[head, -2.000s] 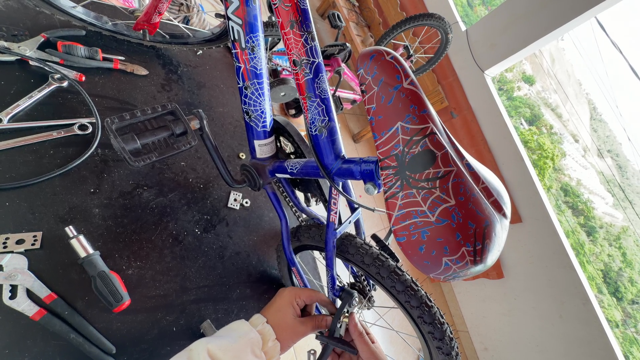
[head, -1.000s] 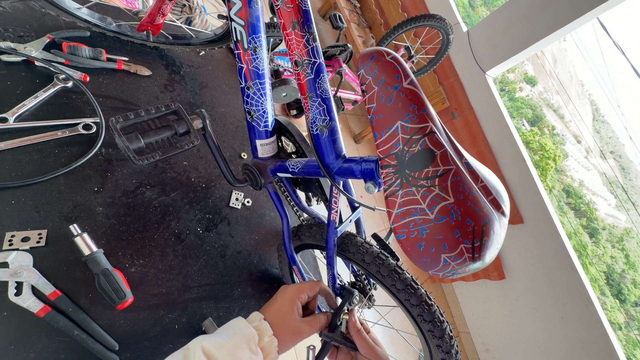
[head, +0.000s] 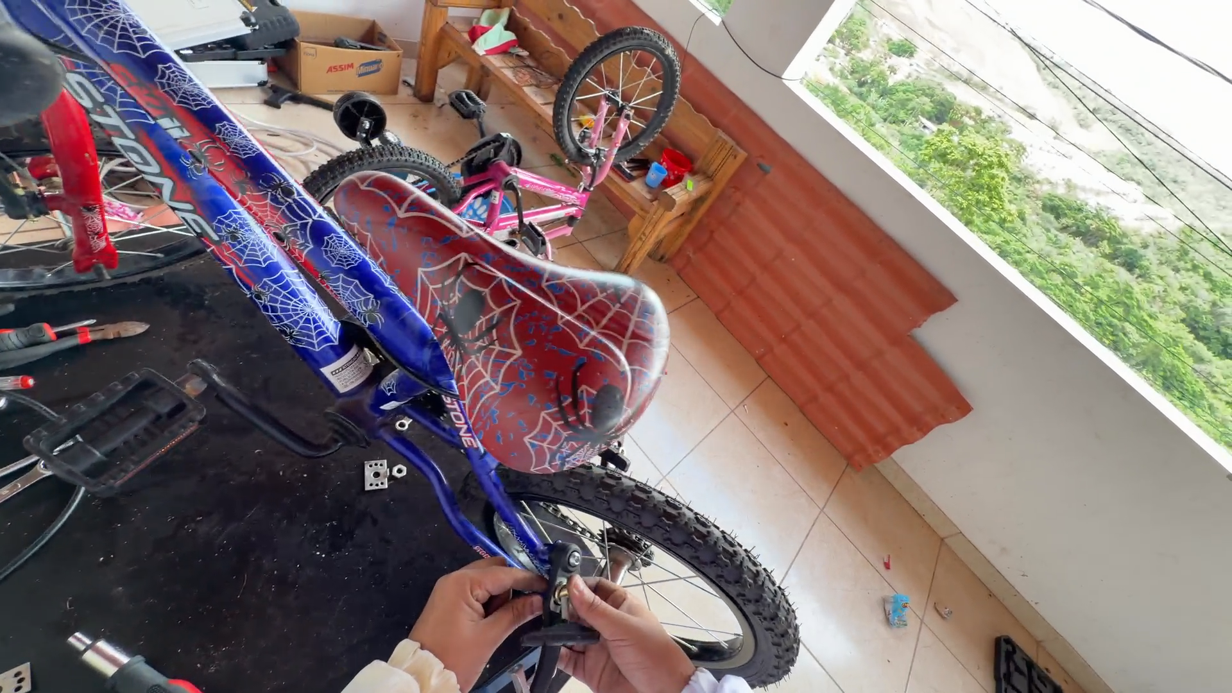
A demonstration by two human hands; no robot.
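A blue and red child's bicycle frame lies across the black work surface, its spider-web saddle to the right. My left hand pinches the left side of a black metal bracket by the rear wheel's hub. From the right, my right hand grips the same bracket, thumb near a small brass-coloured fitting. Both hands are beside the knobby rear tire. The crank arm with its black pedal extends left. My fingers partly hide the bracket's attachment.
A small perforated plate and a nut lie on the black surface. Pliers and a screwdriver-like tool are at left. Beyond stand a pink bicycle, a wooden bench and a cardboard box.
The view has shifted and tilted markedly, showing more floor and the whole pink bicycle. Both hands remain at the bracket by the rear wheel.
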